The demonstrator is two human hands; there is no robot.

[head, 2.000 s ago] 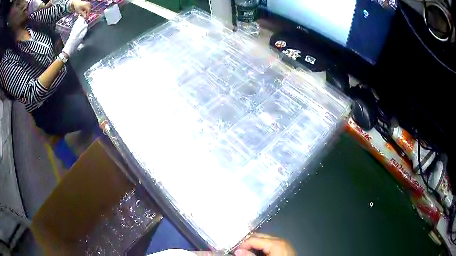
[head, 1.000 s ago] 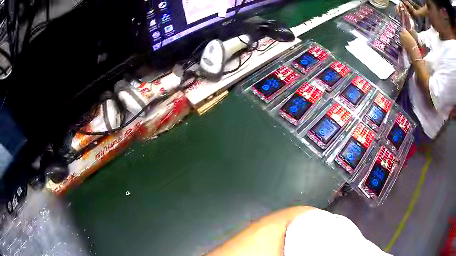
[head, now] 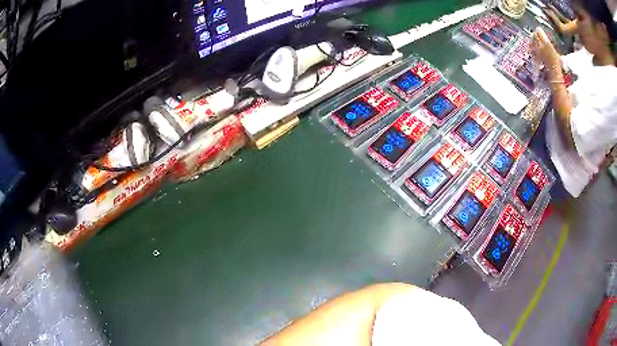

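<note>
A clear blister tray lies at the right of the bench. It holds two rows of display modules, each with a dark face, blue marks and a red-and-white printed end. Clear glossy plastic, perhaps the empty trays, shows at the lower left and is cut off by the frame's edge. A bare forearm and a white sleeve cross the bottom; its hand is out of the picture. Neither my left hand nor my right hand is visible.
Two barcode scanners, cables and a black mouse lie along the back below a monitor. At the right are white paper, another tray of modules and a person in white.
Since two seconds ago the view has swung from the large clear tray stack to the filled tray on the right. In the last second the scene has shifted only slightly left.
</note>
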